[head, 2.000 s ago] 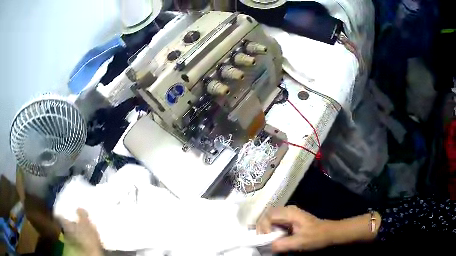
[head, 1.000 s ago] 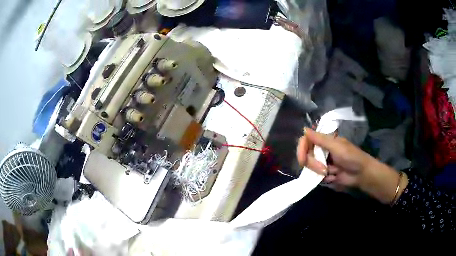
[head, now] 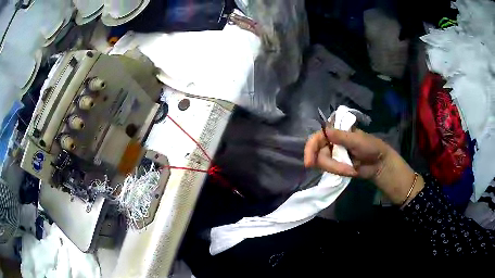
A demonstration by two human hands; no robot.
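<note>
My right hand (head: 347, 155) is raised right of the machine table. It holds thread snips (head: 323, 120), their dark pointed blades sticking up past the fingers, and a white fabric strip (head: 287, 213). The strip hangs from the hand and trails down left over my dark lap. The cream overlock machine (head: 89, 111) stands at the left with four tension knobs. Tangled white thread trimmings (head: 142, 196) lie beside its presser foot area. My left hand is not in view.
Red cord (head: 211, 169) hangs at the table edge (head: 179, 217). White cloth (head: 201, 57) lies behind the machine, more white fabric (head: 59, 258) at lower left. Red fabric (head: 442, 130) and a white heap (head: 461, 59) are at the right. A fan (head: 7, 209) is cut off at the left edge.
My right hand has lifted away to the right with the white strip, whose lower end is now off the table. The view has turned right. My left hand has left the picture.
</note>
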